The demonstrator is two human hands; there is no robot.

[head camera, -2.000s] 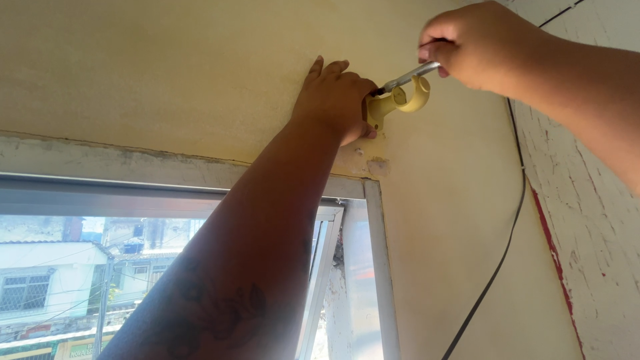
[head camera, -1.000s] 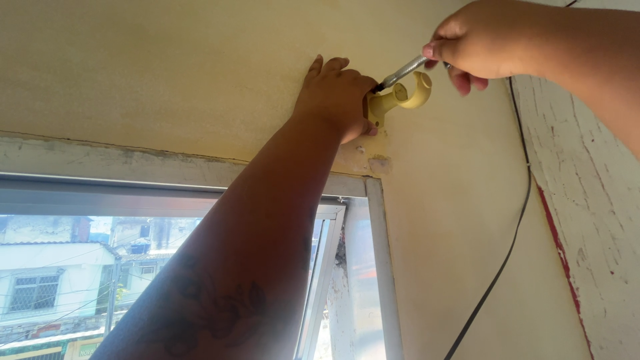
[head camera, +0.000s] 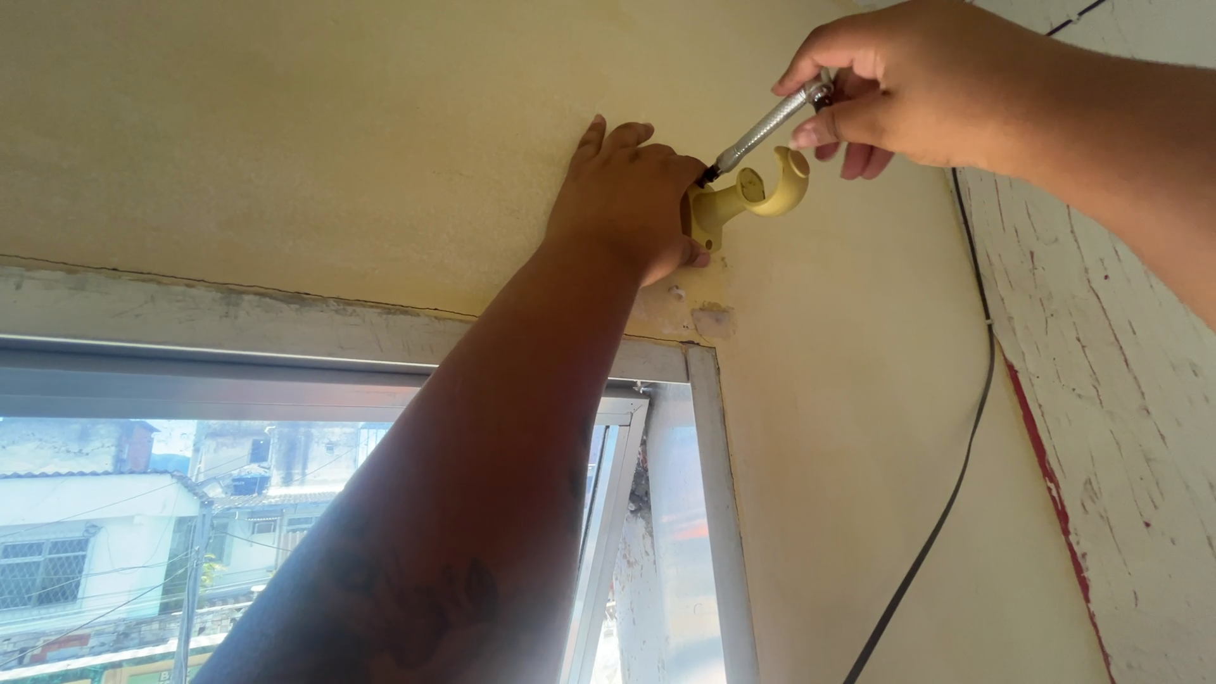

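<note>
A yellow curtain rod bracket (head camera: 730,201) with an open hook end is against the wall, above the window's upper right corner. My left hand (head camera: 627,204) holds its base there, with the thumb under it and the fingers spread on the wall. My right hand (head camera: 869,104), up and to the right, grips the upper end of a silver hand tool with a knurled shaft (head camera: 771,125). The tool slants down to the top of the bracket's base, and its dark tip is by my left index finger. The fastener under the tip is hidden.
Below is a window frame (head camera: 708,456) with a tilted metal sash (head camera: 613,494). Patched, chipped plaster (head camera: 712,321) shows under the bracket. A dark cable (head camera: 959,475) hangs down the wall at the right, beside a scratched white surface (head camera: 1111,380) with a red edge.
My right hand has shifted its grip around the upper end of the tool, its fingers now curled differently. My left hand and the bracket have stayed in place.
</note>
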